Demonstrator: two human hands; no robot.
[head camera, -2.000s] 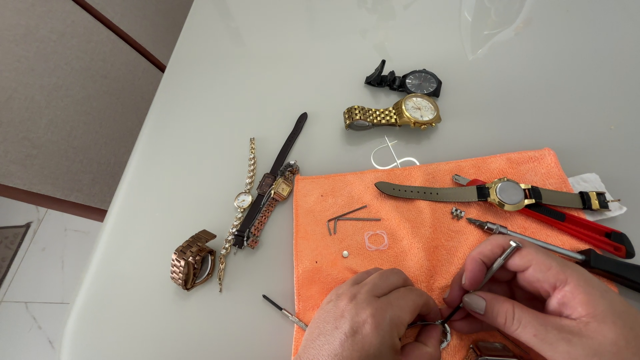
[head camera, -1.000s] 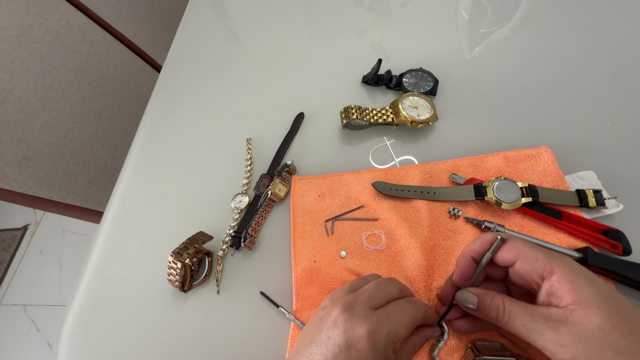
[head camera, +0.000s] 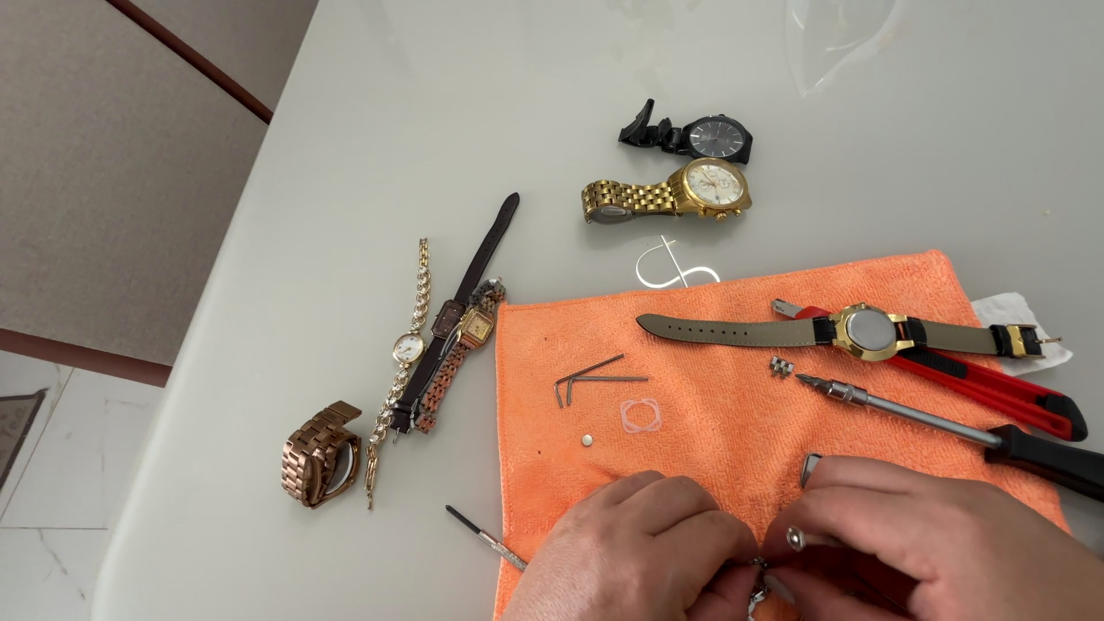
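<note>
At the bottom of the head view, my left hand (head camera: 634, 548) pinches a small silver metal watch bracelet (head camera: 757, 586) over an orange microfiber cloth (head camera: 716, 414). My right hand (head camera: 914, 543) meets it at the same bracelet and keeps a slim metal tool (head camera: 797, 539) in its curled fingers; the tool's rounded end shows and its tip is hidden. A metal piece (head camera: 811, 468) peeks out behind the right fingers. Hex keys (head camera: 595, 378), a pink gasket (head camera: 641, 416), a button cell (head camera: 587, 441) and loose silver links (head camera: 781, 366) lie on the cloth above the hands.
A strap watch (head camera: 869, 333) rests face down across a red utility knife (head camera: 983, 392), beside a black-handled screwdriver (head camera: 914, 416). Left lie a small screwdriver (head camera: 485, 536), a rose-gold watch (head camera: 319, 457) and several slim watches (head camera: 409, 348). Gold (head camera: 711, 185) and black (head camera: 718, 138) watches lie beyond the cloth.
The slim tool stood upright between my right fingers before; now it lies lower, inside the curled hand. My right hand has moved down and closer around the bracelet.
</note>
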